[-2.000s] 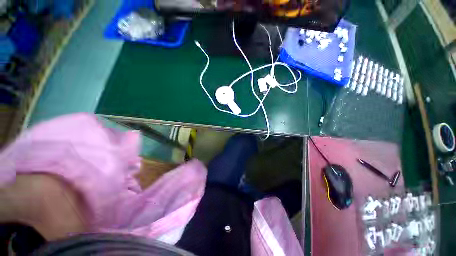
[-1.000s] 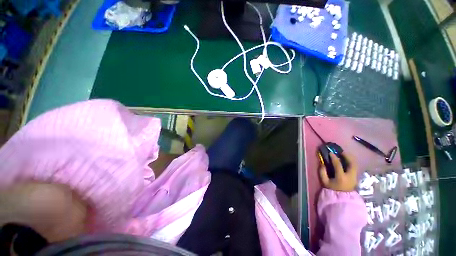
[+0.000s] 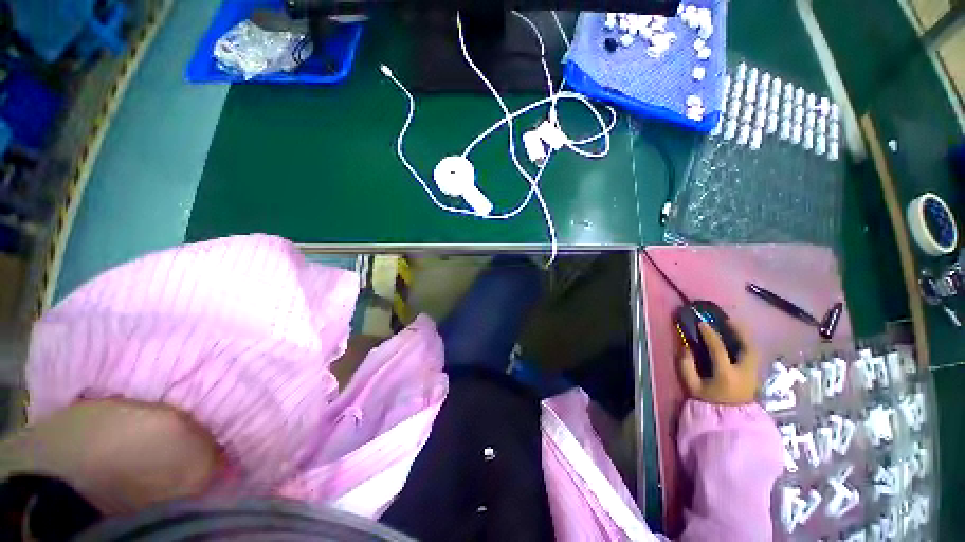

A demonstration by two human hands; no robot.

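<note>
My right hand (image 3: 722, 371) rests on the black computer mouse (image 3: 703, 318), which glows blue and orange on the pink mat (image 3: 677, 273) at the right. Its fingers lie over the mouse. My left hand is out of the picture; only the pink sleeve on that side shows at the left. A white puck (image 3: 455, 175) with a small white stick-like piece (image 3: 478, 200) lies on the green bench among loose white cables (image 3: 404, 125). A small white block (image 3: 544, 139) lies to the right of the puck.
A blue tray (image 3: 645, 79) holds small white pieces at the back. A clear compartment tray (image 3: 753, 201) with rows of white pieces is beside it; another (image 3: 847, 445) lies at the lower right. A black pen (image 3: 781, 302) is beside the mouse. A blue bin (image 3: 339, 58) holds a clear plastic bag.
My right hand came into the picture and onto the mouse between the first and second frames, and is still there. The view has shifted, so the bench sits higher in the picture than at first.
</note>
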